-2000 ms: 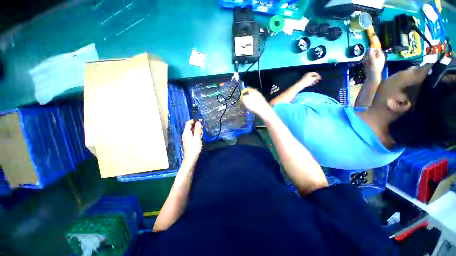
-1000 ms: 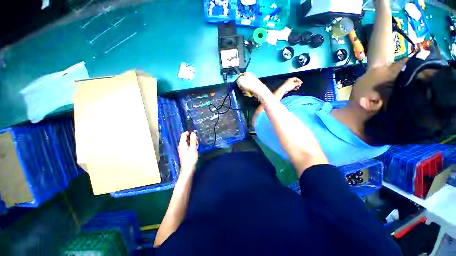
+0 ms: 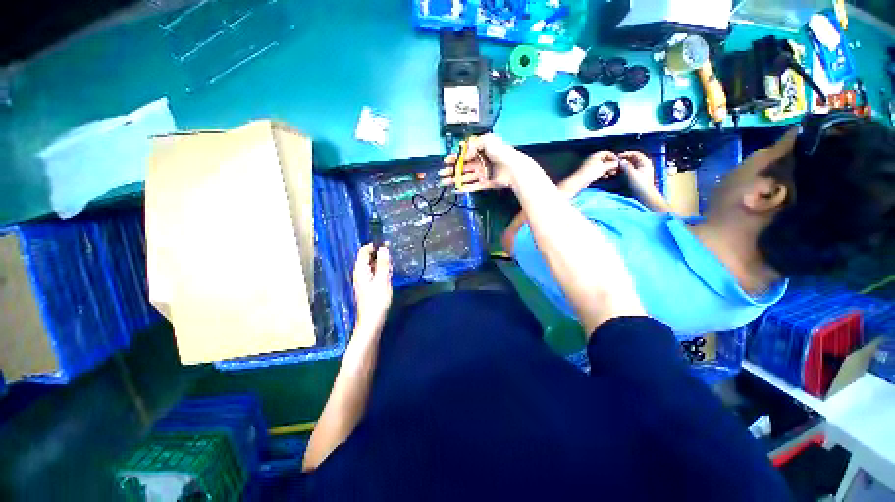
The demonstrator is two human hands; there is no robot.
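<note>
My right hand (image 3: 484, 165) is at the bench edge, closed around a tool with yellow handles (image 3: 462, 163), likely cutting pliers. My left hand (image 3: 372, 272) is lower and to the left, holding a small dark piece (image 3: 376, 233) whose shape is hard to tell. A thin black cable (image 3: 429, 208) loops between my hands over a blue crate. The black power supply unit (image 3: 461, 83) with a pale label lies on the mat just beyond my right hand.
Tan cardboard (image 3: 231, 245) lies on blue crates at left. A coworker in blue (image 3: 638, 250) sits close on my right. Black round housings (image 3: 605, 115), a green reel (image 3: 523, 61) and a blue bin (image 3: 491, 20) are on the bench. A white sheet (image 3: 103, 157) hangs over the edge.
My right hand has moved up to the bench edge near the power supply unit, and the yellow handles show more clearly. The coworker's raised arm has come down, and both their hands are together.
</note>
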